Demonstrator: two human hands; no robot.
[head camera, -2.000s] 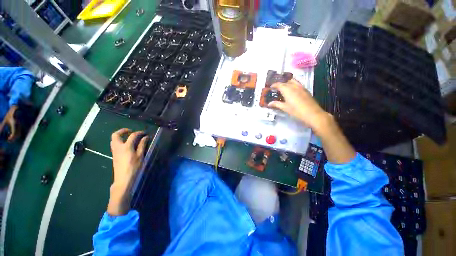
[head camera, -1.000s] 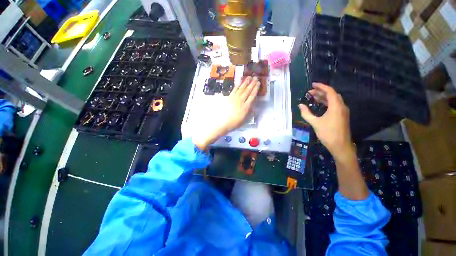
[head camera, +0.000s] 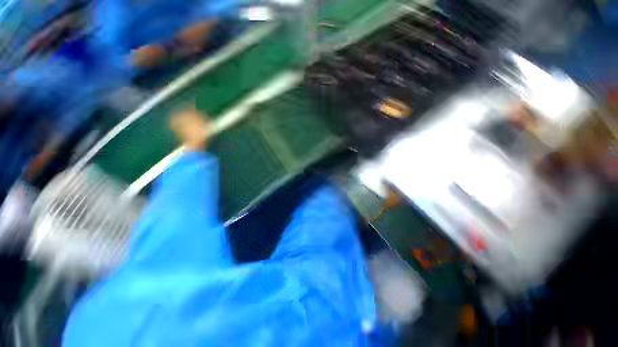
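Note:
The head view is strongly blurred. My left hand is small and blurred at the white edge line of the green conveyor belt; I cannot tell whether it holds anything. My right hand is not clearly seen. The white machine base lies on the right, tilted in view, with a red button on its front edge. Blurred dark and brown shapes lie on its far part. The black blister tray is above centre, with one orange-brown piece in it.
An orange-brown fixture lies by the base's front edge. A white ribbed object, perhaps a basket, stands at the left. People in blue smocks are across the belt at the upper left.
The view has swung left, so the machine base and tray now appear further right. My left hand has left the fixtures and reached out to the belt. My right hand is no longer clearly visible.

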